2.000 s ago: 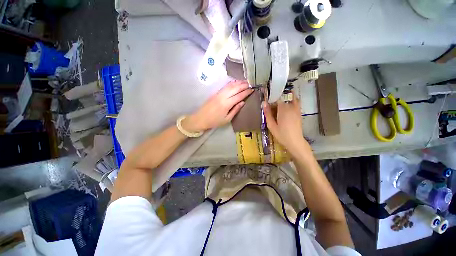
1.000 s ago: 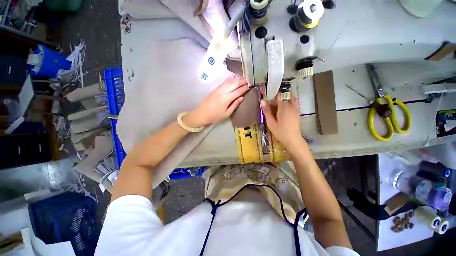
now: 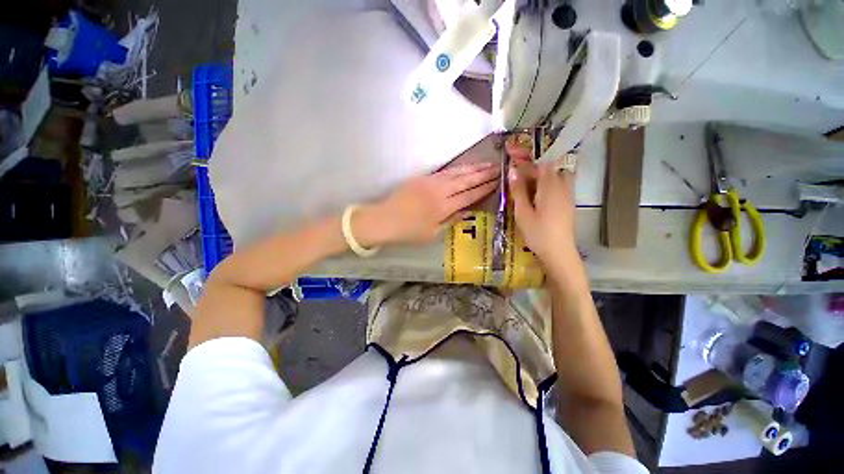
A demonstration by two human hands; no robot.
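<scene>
A large beige panel (image 3: 315, 139) lies on the machine table. A brown panel part (image 3: 475, 155) shows beside the needle area. My left hand (image 3: 440, 204) lies flat on the work with fingers stretched, just left of the presser foot. My right hand (image 3: 544, 199) is right of the presser foot, its thumb and index fingertip at the work's edge; whether they pinch it is hidden by the machine head (image 3: 588, 88). Yellow tape (image 3: 469, 252) covers the machine bed below the hands.
A brown strip (image 3: 623, 190) and yellow-handled scissors (image 3: 728, 231) lie to the right. The lit white lamp (image 3: 449, 57) hangs over the panel. A blue crate (image 3: 212, 222) stands at the table's left edge. A side shelf (image 3: 680, 435) holds spools and small brown bits.
The view has shifted. My left hand has slid down and flattened with its fingers pointing right. The beige panel has swung, and less brown shows below my fingers.
</scene>
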